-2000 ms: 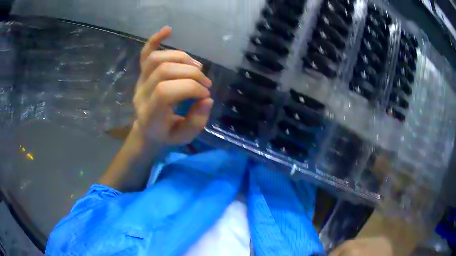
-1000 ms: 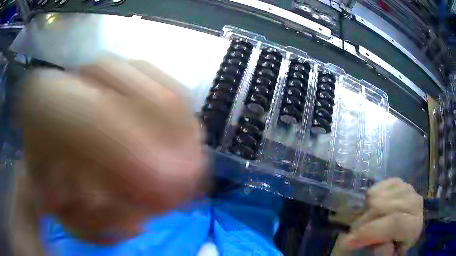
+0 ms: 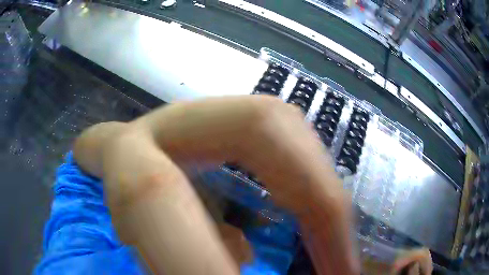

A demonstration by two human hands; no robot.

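Note:
A clear blister tray (image 3: 378,180) lies on the metal bench, with several columns of black round units (image 3: 328,115) in its pockets. Its right-hand columns look empty. My left hand (image 3: 241,139) is large, blurred and close to the camera, over the tray's left and near part. It bends down toward my chest, and its fingertips are hidden or cut off. I cannot tell whether it holds anything. My right hand (image 3: 414,263) is low at the right near the tray's near side, partly cut off by the bottom edge, its fingers curled. Its grip is unclear.
The metal bench top (image 3: 145,51) runs from upper left to lower right. A green surface with pale rails (image 3: 300,24) lies behind it. Shiny clear plastic (image 3: 64,113) is at the left. A brown strip (image 3: 464,204) stands at the far right.
My left hand has moved from the left to the centre, now covering part of the black units. The tray appears lower and farther right. My right hand has moved down toward the bottom edge.

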